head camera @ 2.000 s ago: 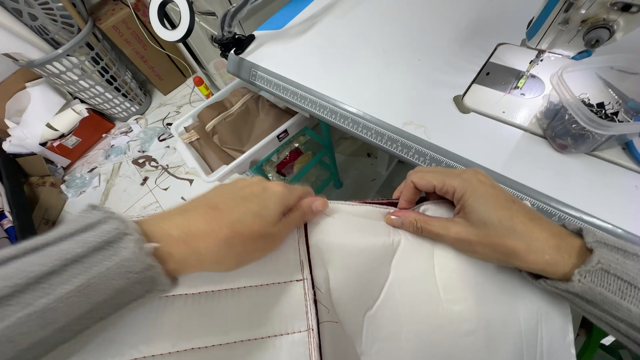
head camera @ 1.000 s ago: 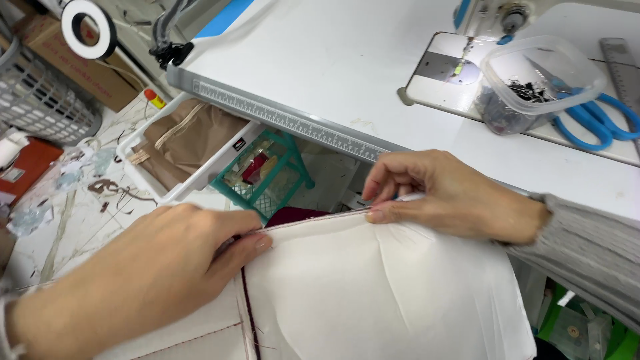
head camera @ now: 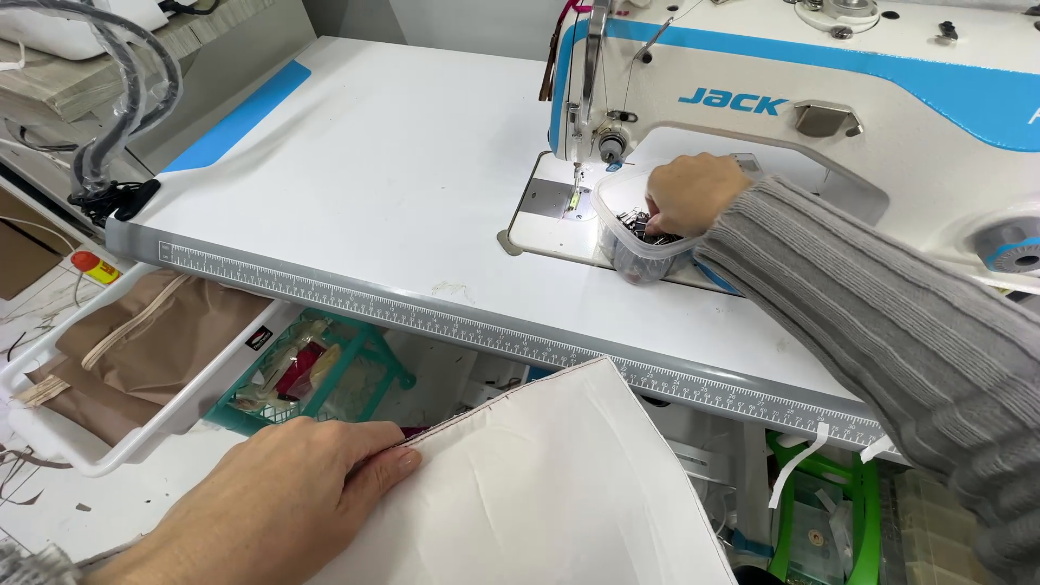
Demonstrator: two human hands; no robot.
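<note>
My left hand [head camera: 301,487] pinches the stitched upper edge of a white fabric panel [head camera: 520,479] between thumb and fingers, and a bit of dark red material shows behind that edge. The panel's far corner reaches up to the ruler-marked table edge. My right hand [head camera: 691,195] reaches into a clear plastic tub [head camera: 642,264] of small black metal clips [head camera: 638,223], its fingertips down among them; whether a clip is gripped cannot be seen. The tub stands beside the needle area of a Jack sewing machine [head camera: 747,65].
The white sewing table [head camera: 390,162] has a grey ruler edge [head camera: 455,321]. Below it are a white bin [head camera: 106,455] with brown fabric [head camera: 162,349], a teal basket [head camera: 349,366] and a green stand [head camera: 868,520]. Black cables [head camera: 122,122] hang at the left. Blue scissors [head camera: 715,276] lie partly under my right sleeve.
My right hand has left the panel's edge and moved into the tub of clips. The left hand still holds the edge. The view has shifted toward the machine.
</note>
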